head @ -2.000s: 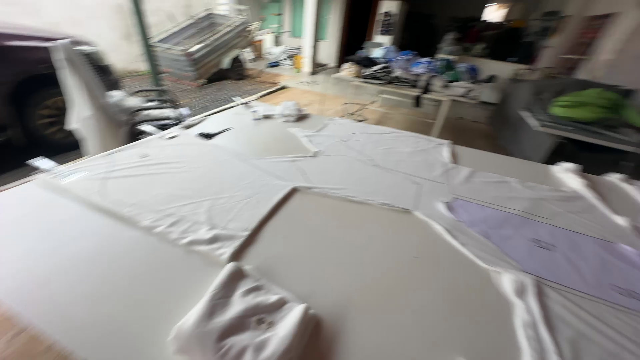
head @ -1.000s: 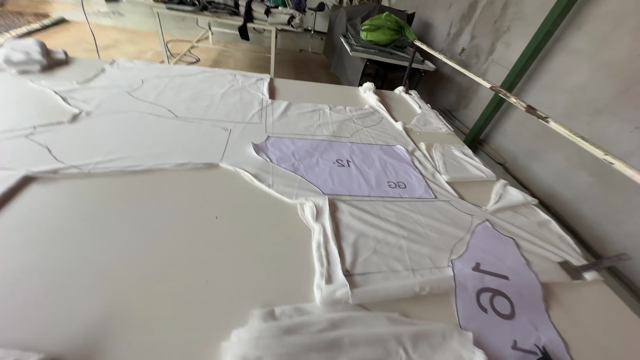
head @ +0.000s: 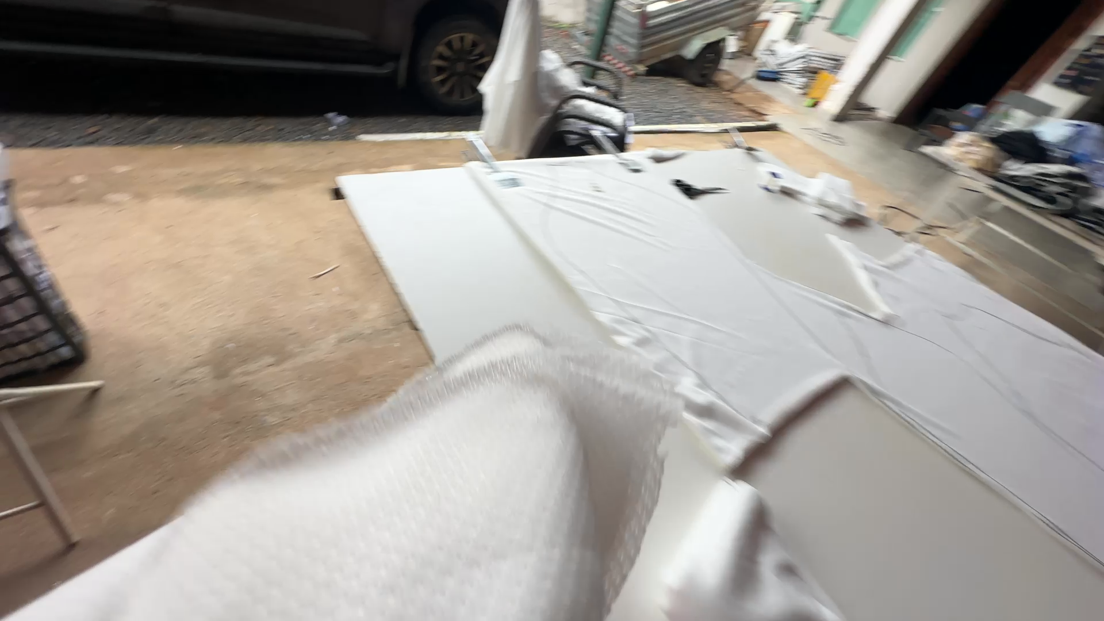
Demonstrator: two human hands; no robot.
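Note:
Neither of my hands shows in the head view. A large piece of white fabric (head: 414, 483) with a rough edge rises close to the camera at the lower left and covers part of the table; what holds it up is hidden. Beside it, at the bottom, lies a bunched white cloth (head: 742, 561). Layers of white fabric (head: 638, 250) marked with drawn curved lines spread over the white table (head: 414, 233). Metal clamps (head: 493, 161) grip the far edge. A black tool (head: 697, 189), too blurred to name, lies near crumpled white plastic (head: 828, 194).
A wire-mesh basket (head: 34, 302) and a metal trestle leg (head: 39, 470) stand at the left on the earthen floor. Beyond the table are stacked chairs (head: 591, 116), a dark vehicle (head: 259, 39) and a metal trailer (head: 681, 30). A cluttered side table (head: 1018, 185) is at the right.
The view has swung to the left. The large white fabric now rises close to the camera, where neither earlier frame shows it raised. The lilac pattern pieces are out of view.

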